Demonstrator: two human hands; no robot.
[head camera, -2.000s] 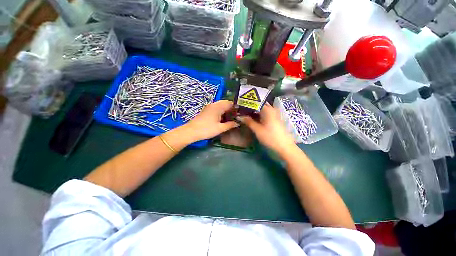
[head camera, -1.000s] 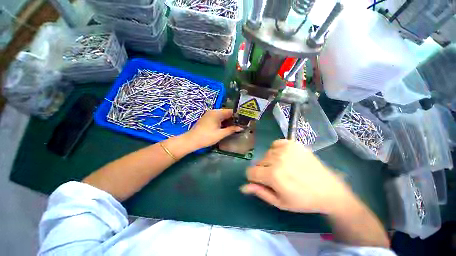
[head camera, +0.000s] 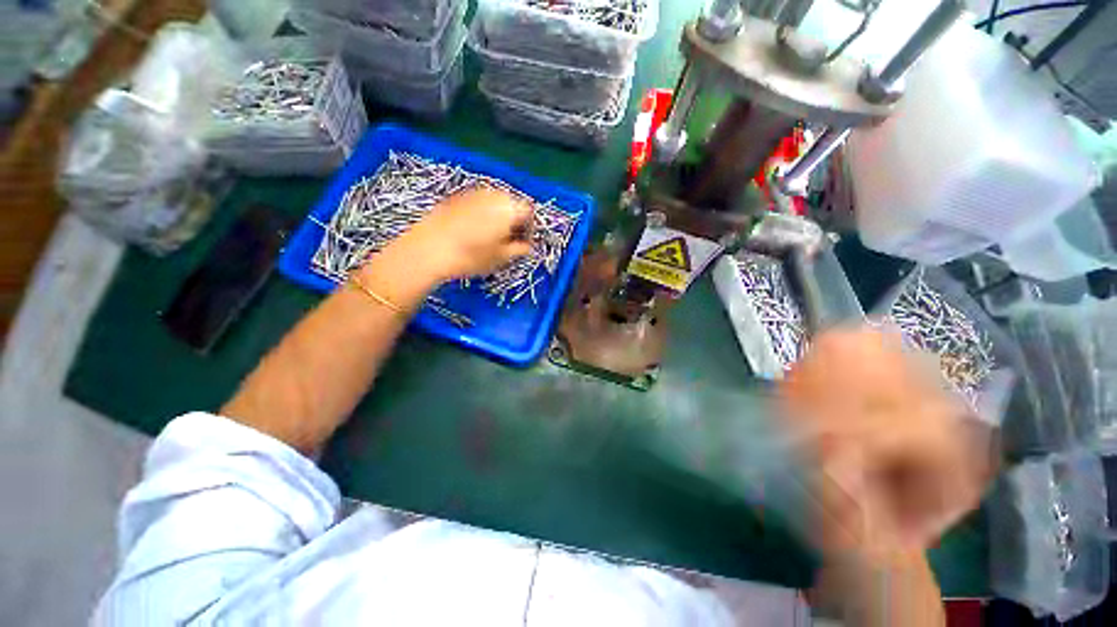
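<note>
My left hand (head camera: 484, 233) is over the blue tray (head camera: 500, 339), its fingertips down among the heaped metal pins (head camera: 380, 214); whether they hold a pin is hidden. My right hand (head camera: 888, 435) is strongly blurred, right of the press, at the near end of the press lever (head camera: 818, 276); the lever's ball knob does not show. The press fixture (head camera: 633, 298) sits under the warning label (head camera: 673, 259), above the press base plate (head camera: 609, 333), with no hand at it. I cannot tell whether a pin is in it.
The near clear plastic box (head camera: 762, 321) with pins is right of the press. More clear boxes (head camera: 551, 92) are stacked behind the tray and at the far right. A black phone (head camera: 227, 279) and a plastic bag (head camera: 141, 172) are on the left.
My left hand has left the fixture and moved left into the blue tray. My right hand first went from the fixture to the lever, then swung outward to the right. The view has shifted.
</note>
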